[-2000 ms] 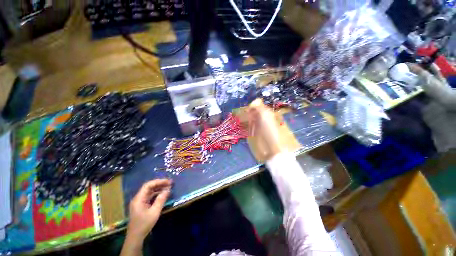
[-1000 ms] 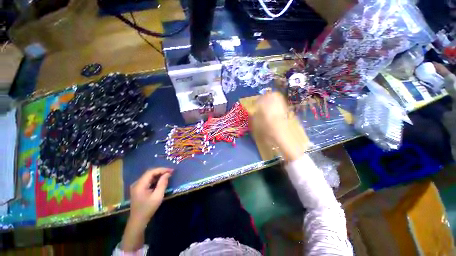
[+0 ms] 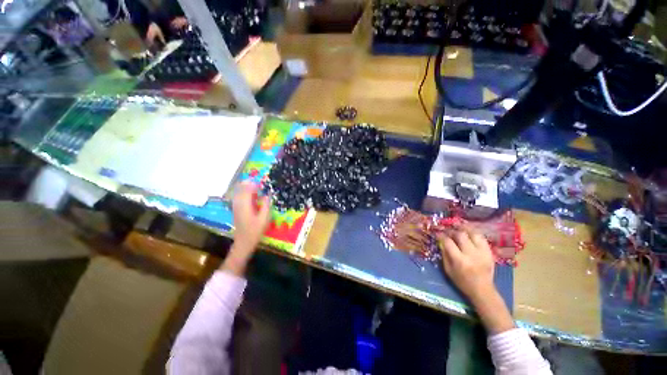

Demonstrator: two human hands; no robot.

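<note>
My right hand (image 3: 468, 258) lies palm down on the bundle of red and brown lead wires (image 3: 409, 233), its fingertips touching them; whether it grips a wire is hidden. My left hand (image 3: 251, 212) is at the left edge of the heap of small black round pieces (image 3: 329, 170), over the coloured printed sheet (image 3: 284, 228). It is blurred, and I cannot tell if it holds a piece.
A grey-white metal box fixture (image 3: 468, 176) stands behind the wires, with clear plastic rings (image 3: 545, 176) to its right. Wired pieces (image 3: 625, 223) lie far right. White papers (image 3: 164, 150) lie left. One black disc (image 3: 346, 113) is behind the heap. Another person's hand (image 3: 155, 34) shows top left.
The view has swung to the left. My right hand has come back from the right of the wires onto the bundle. My left hand has moved from the bench's front edge to the black heap.
</note>
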